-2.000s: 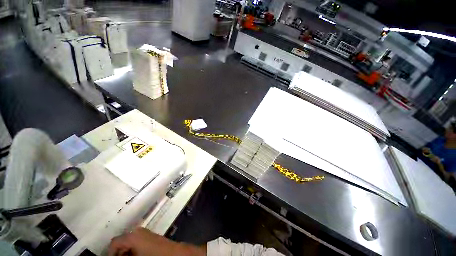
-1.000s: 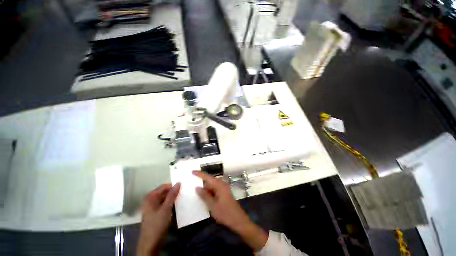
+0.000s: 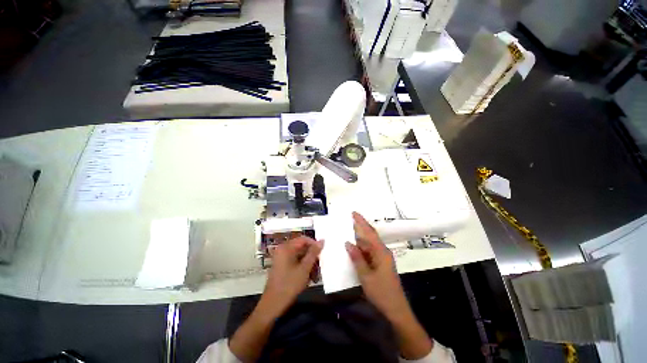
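A white rectangular panel (image 3: 336,257) is held upright between my two hands, in front of the industrial sewing machine (image 3: 344,117). My left hand (image 3: 292,264) pinches its left edge. My right hand (image 3: 372,259) grips its right edge, fingers along its upper part. The panel's top end lies just right of the dark presser foot and needle area (image 3: 299,198). A stack of white panels (image 3: 164,254) lies on the table left of the machine. More white pieces (image 3: 376,190) lie on the machine's flat cover, near the warning sticker (image 3: 424,164).
A taped paper sheet (image 3: 113,166) lies on the pale table's left. Black strips (image 3: 209,60) lie on a bench behind. On the steel table (image 3: 560,149) at right are bundled panels (image 3: 564,301), a yellow-black tie strip (image 3: 521,230), a small white tag (image 3: 499,186) and a tall tied bundle (image 3: 486,74).
The view has swung left from the steel table to the machine, and both hands have come into view. Since one second ago, the hands and panel have moved right relative to the needle area.
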